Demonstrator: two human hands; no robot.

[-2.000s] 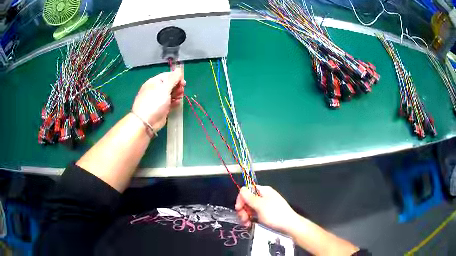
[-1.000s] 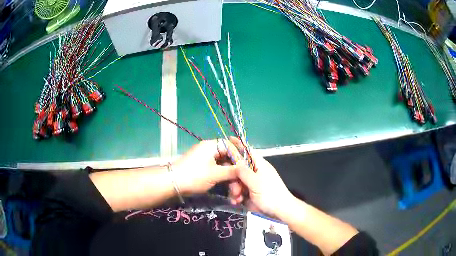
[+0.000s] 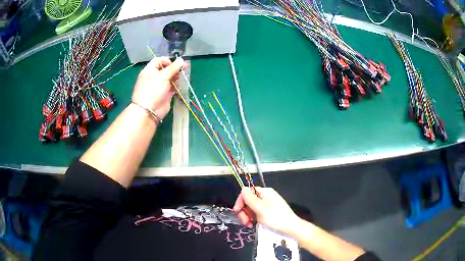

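Observation:
My left hand [image 3: 155, 86] is at the front of the white-grey machine [image 3: 214, 33], its fingertips pinching wire ends just below the black round opening [image 3: 178, 32]. A white and a yellow wire run from it down to my right hand [image 3: 267, 209]. My right hand is closed round the lower end of the wire bundle [image 3: 230, 153], beyond the bench's front edge. Red-black and blue, white and yellow wires in the bundle look twisted, with free ends pointing up. The connector is hidden in my right hand.
A heap of harnesses with red and black connectors [image 3: 69, 120] lies left of the machine. Another heap [image 3: 352, 76] and a narrow bundle [image 3: 422, 112] lie to the right. A white cable [image 3: 243, 117] crosses the bench. A green fan [image 3: 63, 9] stands behind; a blue stool [image 3: 425, 191] is at right.
My left hand has moved from beside my right hand up and left to the machine front, with wires now in it. My right hand has moved slightly down.

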